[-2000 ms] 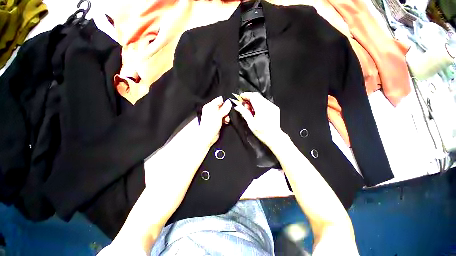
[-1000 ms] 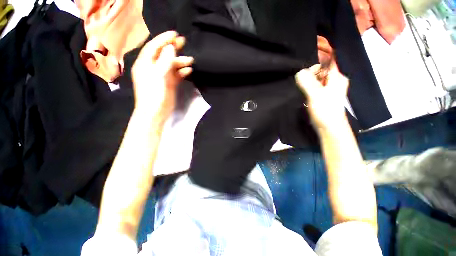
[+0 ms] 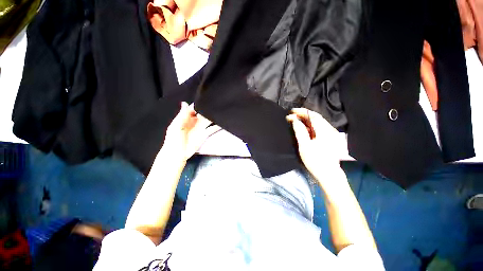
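A black jacket (image 3: 392, 47) lies open on the table, its shiny dark lining (image 3: 323, 53) showing in the middle. Its front panel on my left is turned over, with the pointed front hem (image 3: 273, 148) hanging over the table edge. My left hand (image 3: 185, 129) pinches the jacket's edge at the left. My right hand (image 3: 316, 138) holds the front edge at the right, fingers curled. A small reddish patch shows inside the right hand; I cannot tell what it is. Two silver-rimmed buttons (image 3: 393, 114) show on the other front panel.
Another black jacket (image 3: 58, 79) lies at the left. Orange jackets (image 3: 198, 21) lie behind. An olive garment (image 3: 16, 18) is at the upper left corner. The white table (image 3: 193, 61) ends above the blue floor (image 3: 402, 227). Dark and red items lie at lower left, blurred.
The front panel that was lifted and stretched between my hands is now lower and turned over, showing more lining. Both hands have come down and closer together.
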